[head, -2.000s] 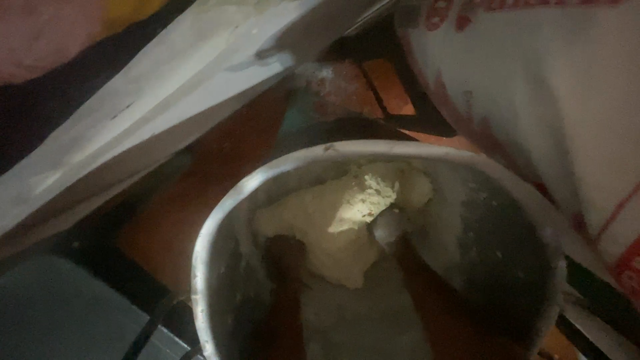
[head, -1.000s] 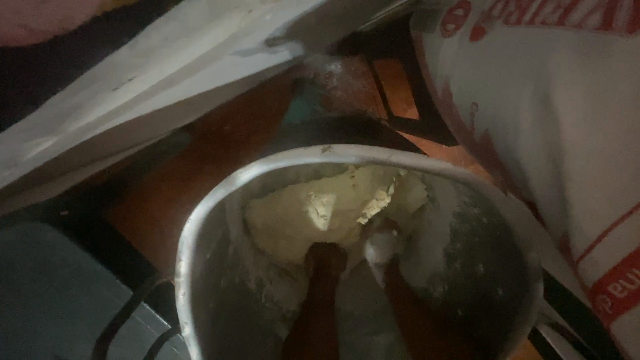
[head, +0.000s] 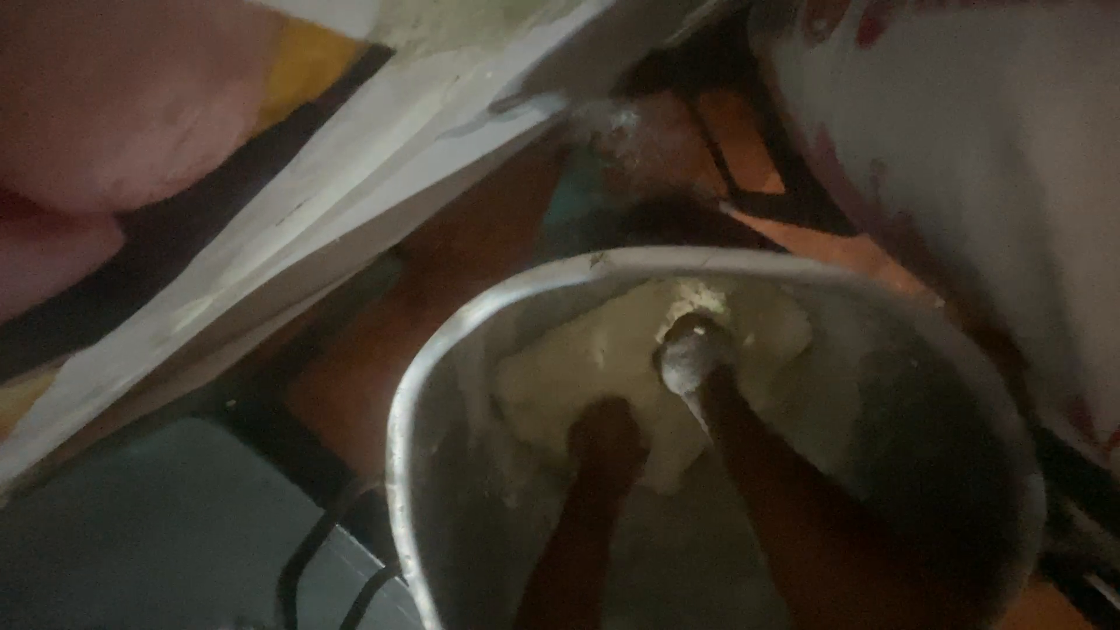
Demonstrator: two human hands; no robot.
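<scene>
A large round metal pot (head: pixel 398 464) fills the lower middle of the head view, with a pale mass of dough (head: pixel 551 367) inside. Both of my arms reach down into it. My left hand (head: pixel 606 433) rests against the near part of the dough, its fingers dark and indistinct. My right hand (head: pixel 696 354), whitened over the back, presses on the dough farther in and to the right. Whether the fingers of either hand are closed cannot be made out in the dim, blurred light.
At the right leans a big white sack (head: pixel 954 175) with red print. A pale sheet-like surface (head: pixel 289 219) slants across the upper left. A grey flat panel (head: pixel 166 516) lies at the lower left beside dark bars. Reddish floor (head: pixel 490 254) shows behind the pot.
Inside the pot, my left hand has moved away from my right hand, toward the near left part of the dough. The dough's outline has changed, with a lobe now extending nearer.
</scene>
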